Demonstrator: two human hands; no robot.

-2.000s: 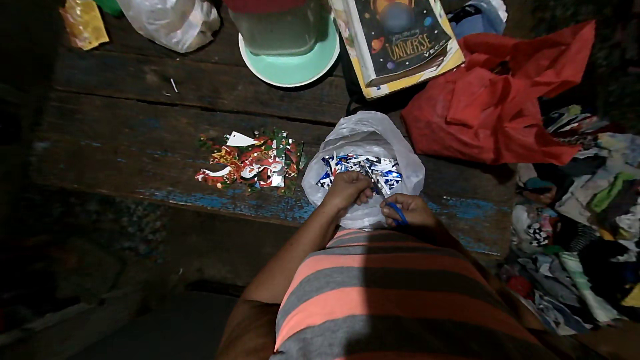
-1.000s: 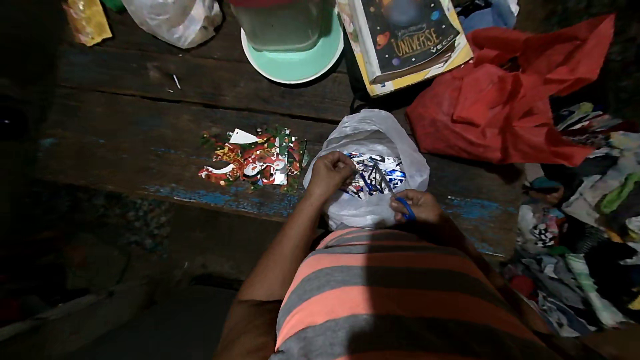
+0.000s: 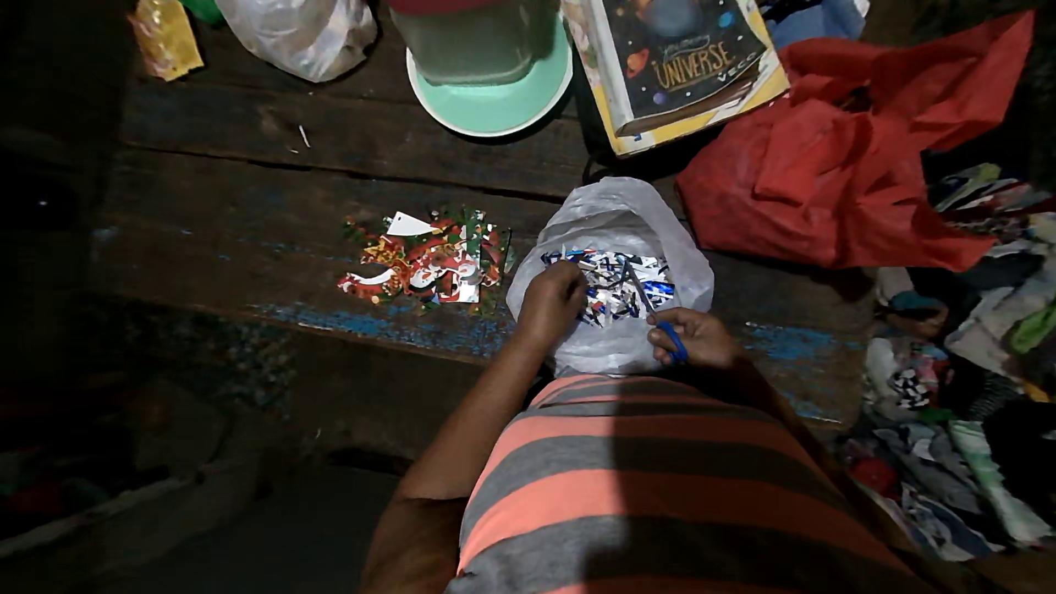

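A white plastic bag (image 3: 610, 351) lies open near the table's front edge, holding many small cut scraps (image 3: 606, 289) in blue, white and silver. My left hand (image 3: 557, 301) is over the bag's left side with its fingers curled at the scraps; whether it pinches a piece is hidden. My right hand (image 3: 697, 337) holds blue-handled scissors (image 3: 675, 342) at the bag's right rim, their blades pointing up and left over the scraps. Left of the bag, a loose pile of red, green and white printed paper cuttings (image 3: 429, 264) rests on the wood.
Behind the bag stand a tub on a mint-green plate (image 3: 478, 107) and stacked books (image 3: 685, 66). A red cloth-like bag (image 3: 817, 173) lies at the right, above heaped fabric scraps (image 3: 949, 363). A whitish plastic bag (image 3: 301, 33) and yellow packet (image 3: 169, 41) sit back left on the wooden table (image 3: 223, 198).
Two seconds ago my hands were close together over the bag; now they are farther apart, the left at its left side. The scissors' blades show more plainly.
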